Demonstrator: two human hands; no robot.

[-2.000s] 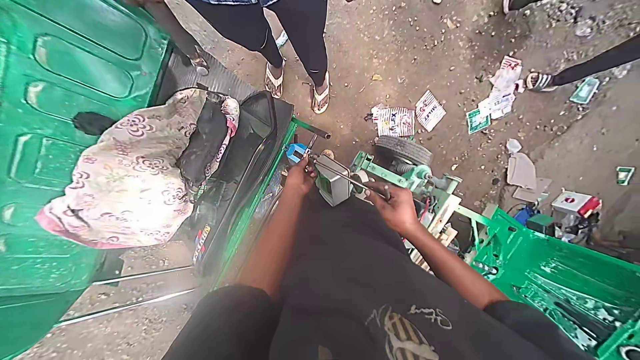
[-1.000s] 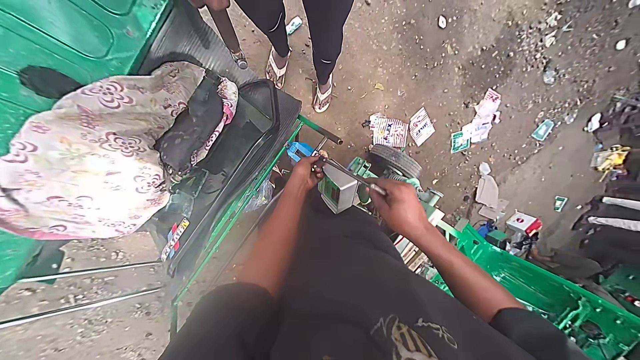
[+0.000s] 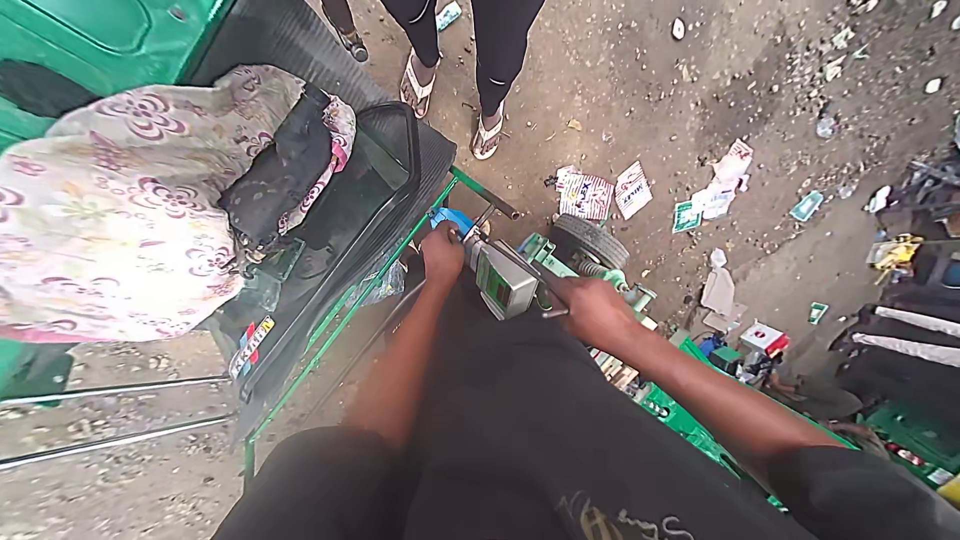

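My left hand [image 3: 442, 253] is closed around something small beside a blue object [image 3: 451, 220], at the end of a green metal frame bar [image 3: 484, 193]; what it grips is hidden. My right hand [image 3: 596, 307] is shut on a long dark metal tool [image 3: 550, 281], which reaches up-left toward my left hand. Between the hands sits a grey box-like housing [image 3: 508, 289] with a green panel on its side. A small rod pokes out below my right fingers.
A flowered cloth [image 3: 161, 187] with a dark bundle [image 3: 281, 169] lies on the black seat area at left. A person in sandals [image 3: 487, 135] stands ahead. A wheel [image 3: 590, 241] and green parts [image 3: 697, 427] are at right; paper litter [image 3: 585, 196] is on the dirt ground.
The person ahead held a dark tool low at the upper left a second ago; now only part of that arm shows there. My hands stay at the grey housing.
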